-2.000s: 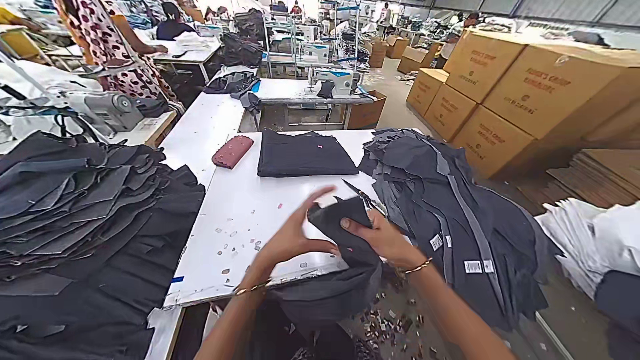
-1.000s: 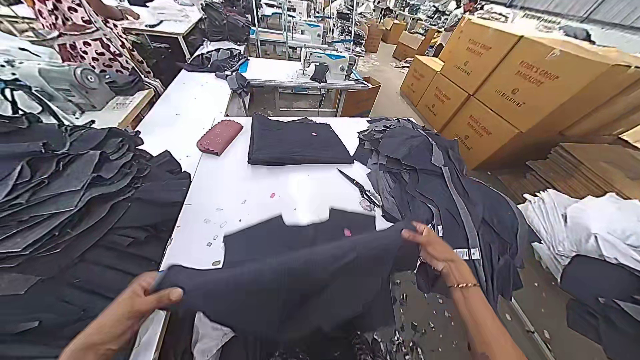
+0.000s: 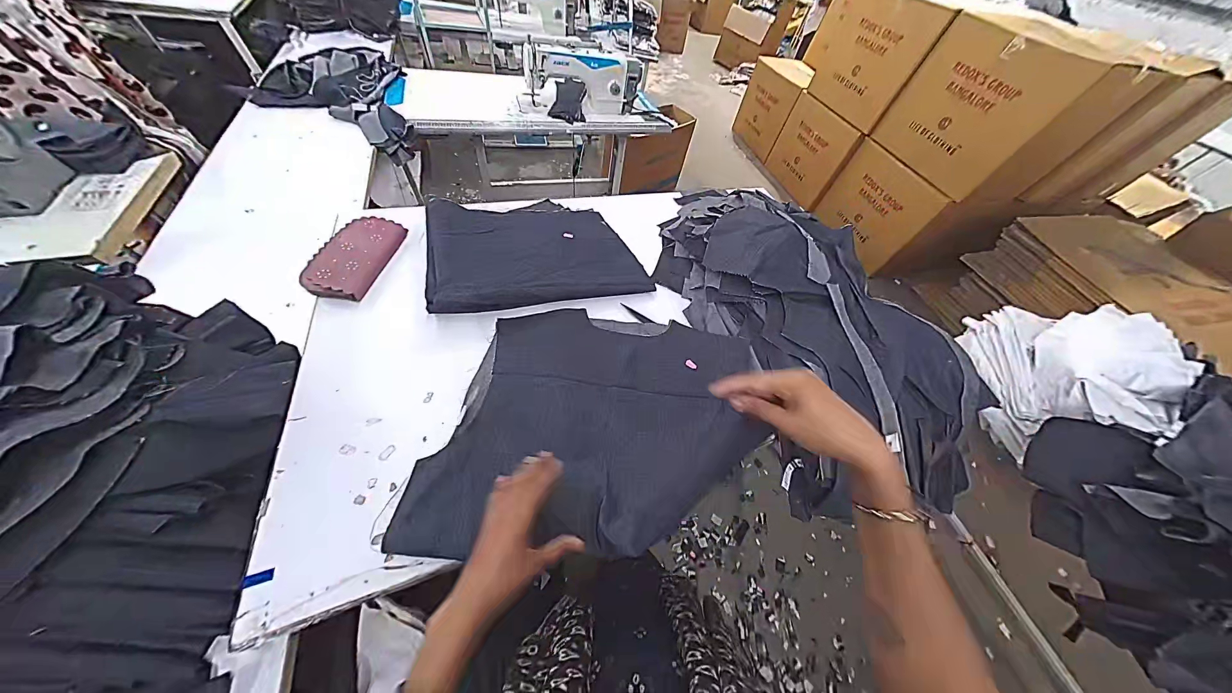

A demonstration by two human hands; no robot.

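A dark garment panel [image 3: 597,414] with a curved neckline and a small pink mark lies spread on the white table [image 3: 337,433], its near edge hanging over the front. My left hand [image 3: 515,525] is over its lower left part, fingers apart and blurred. At its right side is my right hand [image 3: 804,409], fingers extended near the edge; whether either hand touches the cloth is unclear. Behind the panel lies a folded stack of dark cloth [image 3: 529,255]. The scissors seen earlier are mostly covered, with only a dark tip [image 3: 635,314] showing.
A maroon scalloped case [image 3: 354,257] lies at the back left. Piles of dark cut pieces stand left [image 3: 125,462] and right [image 3: 818,318]. Beyond are a sewing machine [image 3: 587,77] and cardboard boxes [image 3: 866,192]. White cloth [image 3: 1088,375] is at the right; scraps litter the floor.
Folded in my hands at first, the dark cloth was then held stretched between them; now it lies spread on the table. Both hands have let go of their grip and moved inward.
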